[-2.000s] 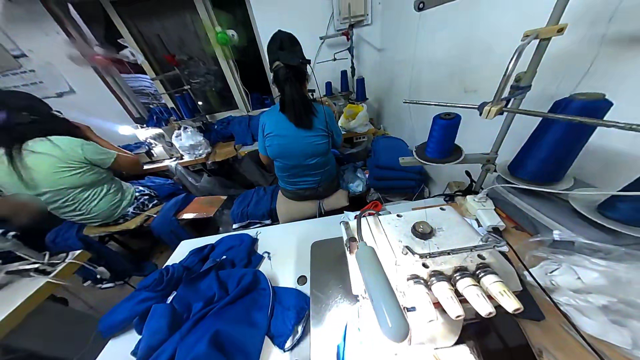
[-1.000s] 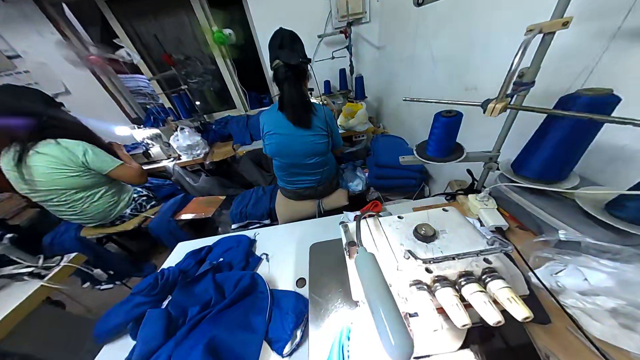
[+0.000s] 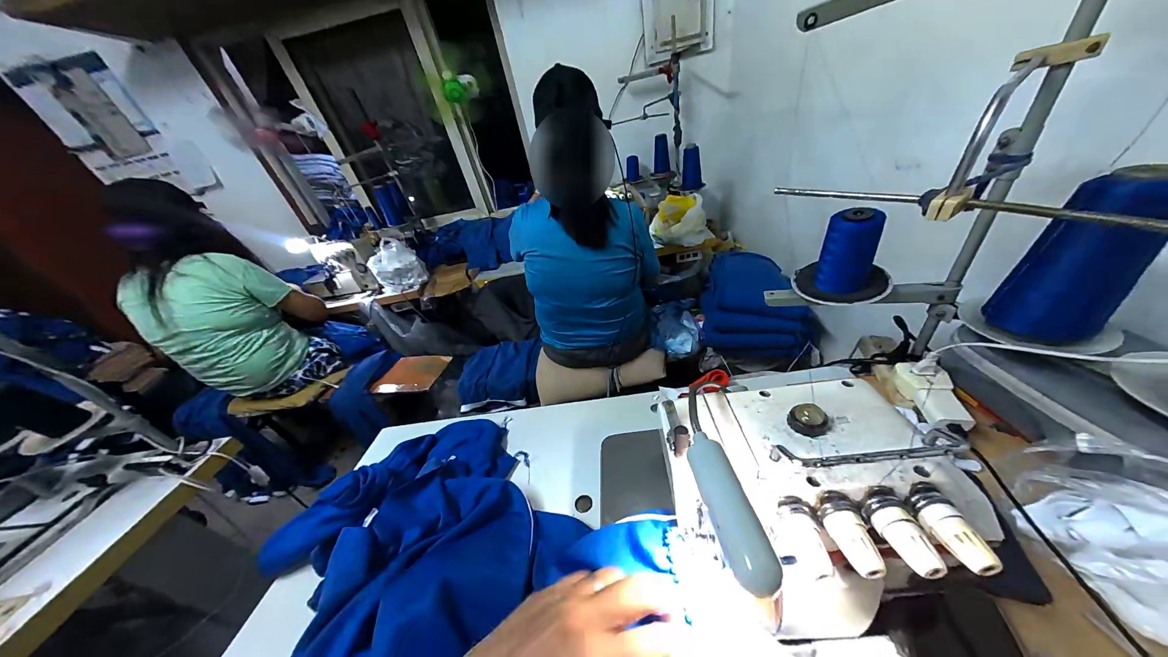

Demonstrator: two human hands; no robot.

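My left hand (image 3: 584, 616) reaches in at the bottom middle, resting on the edge of blue fabric (image 3: 438, 547) beside the brightly lit working area of a white overlock sewing machine (image 3: 849, 411). Its fingertips are washed out by the glare, so whether they pinch the cloth cannot be told. The blue fabric lies crumpled on the white table (image 3: 557, 429), and part of it runs toward the machine. A grey lamp (image 3: 735, 516) is fixed over the machine front, left of several tension dials (image 3: 890, 534). My right hand is out of view.
Blue thread cones (image 3: 849, 251) stand on a metal thread stand (image 3: 990, 201) at right. A clear plastic bag (image 3: 1086, 520) lies below them. Ahead, a person in a blue shirt (image 3: 584, 274) sits beside stacked blue fabric (image 3: 753, 306); another in light green (image 3: 214, 315) sits left.
My left hand has come into view at the bottom middle. Blue fabric now extends from the pile to the machine, where bare table and plate showed before.
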